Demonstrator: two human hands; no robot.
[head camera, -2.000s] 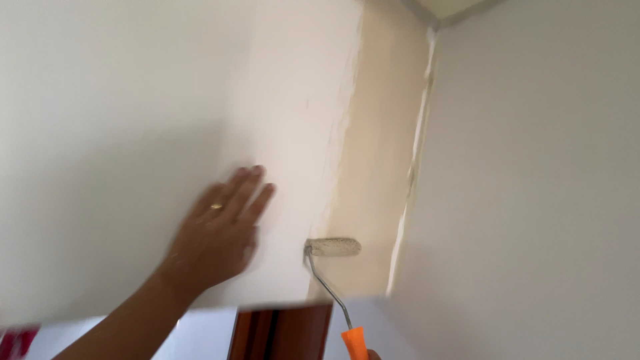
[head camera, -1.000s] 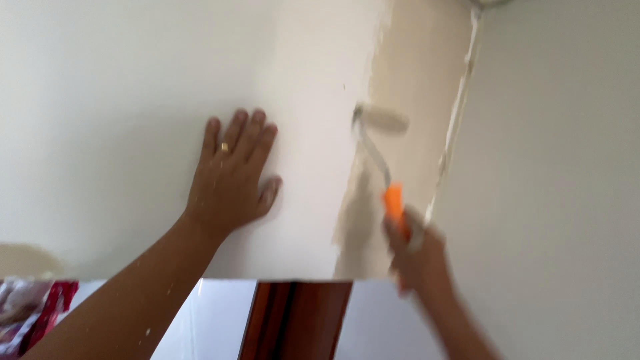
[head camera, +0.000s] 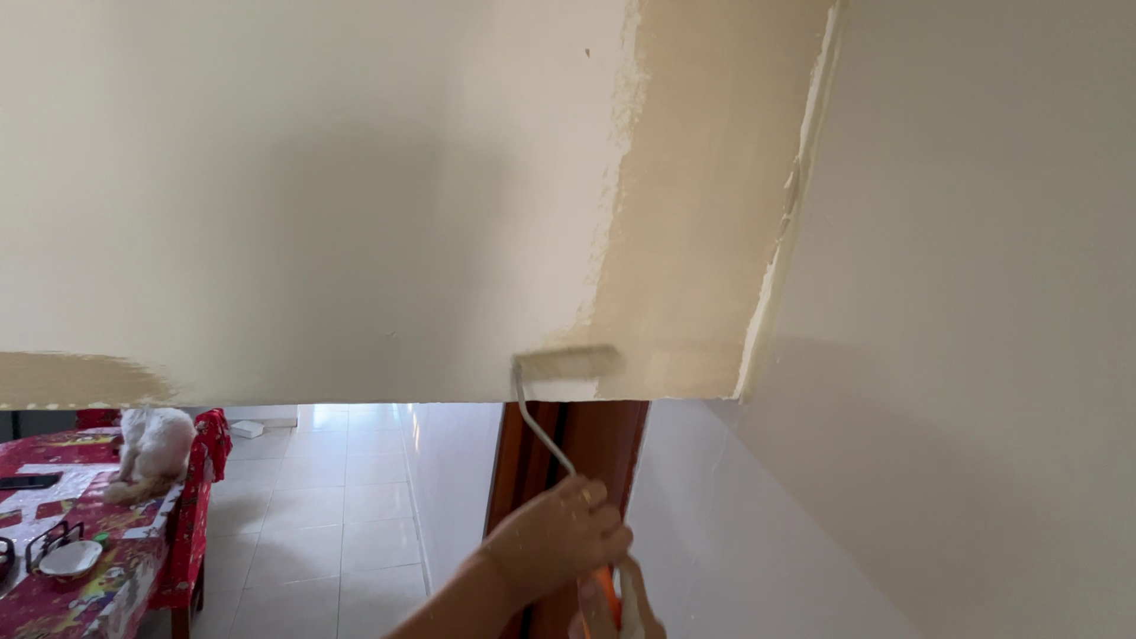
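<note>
A small paint roller (head camera: 572, 362) lies against the lower edge of an upper wall section (head camera: 399, 222), where white paint borders a beige strip (head camera: 701, 204). Its bent metal rod runs down to an orange handle. My left hand (head camera: 568, 532), with a ring on one finger, is closed around the top of the handle, by the rod. Below it, my right hand (head camera: 621, 608) grips the orange handle and is partly cut off by the bottom edge. The roller is slightly blurred.
Beneath the wall section stand a dark wooden door frame (head camera: 568, 444) and a tiled floor (head camera: 302, 524). At lower left, a white long-haired cat (head camera: 158, 444) sits on a table with a patterned red cloth (head camera: 98, 577), near a red-covered chair (head camera: 191, 524). A side wall (head camera: 958, 266) rises at right.
My left hand has left the wall and now holds the handle with my right hand. The roller has moved down to the wall section's lower edge.
</note>
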